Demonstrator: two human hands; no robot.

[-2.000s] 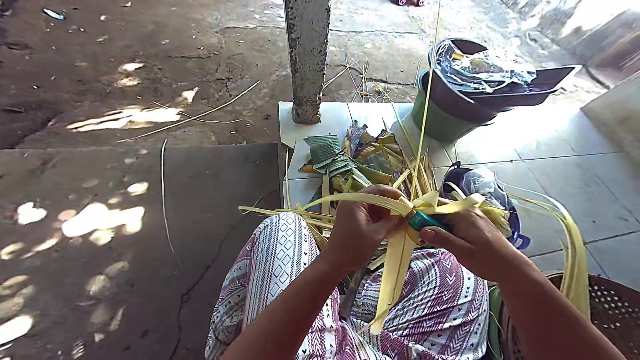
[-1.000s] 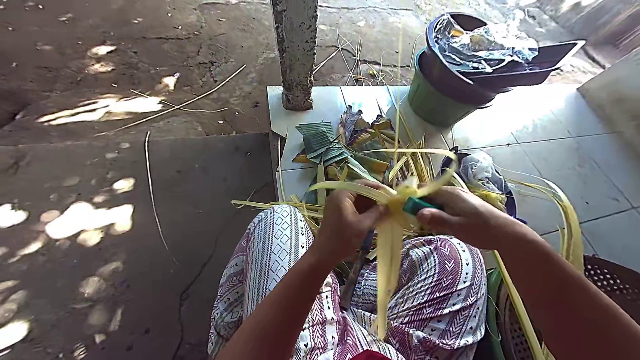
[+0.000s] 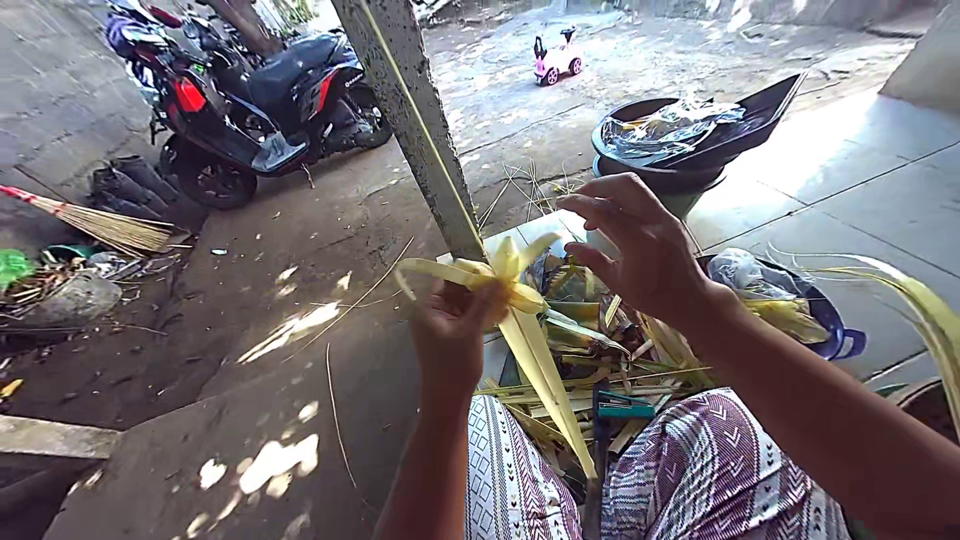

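Note:
My left hand (image 3: pixel 457 311) pinches a folded palm-leaf ornament (image 3: pixel 510 279) at its middle, where pale yellow loops spread out like petals. A long pointed strip of the leaf hangs from it toward my lap. To the right, my right hand (image 3: pixel 634 240) is raised with fingers apart and holds nothing; its thumb is near the tip of one loop. A green stapler (image 3: pixel 625 406) lies among leaf scraps just above my patterned trousers. Beside it is a dark, long tool, perhaps a knife, partly hidden. Cut leaf strips (image 3: pixel 660 341) lie heaped on the tiles.
A blue basin (image 3: pixel 832 330) with plastic bags and leaf pieces sits at the right, near long palm strips (image 3: pixel 919 289). Stacked tubs (image 3: pixel 660 176) stand behind. A concrete post (image 3: pixel 427 142) rises ahead. Farther off are a motor scooter (image 3: pixel 277 97), a broom (image 3: pixel 97 221) and a pink toy car (image 3: pixel 556 61).
The green stapler has left my right hand and lies on the scraps. My right hand has come off the ornament, which my left hand still holds. The view has tilted up.

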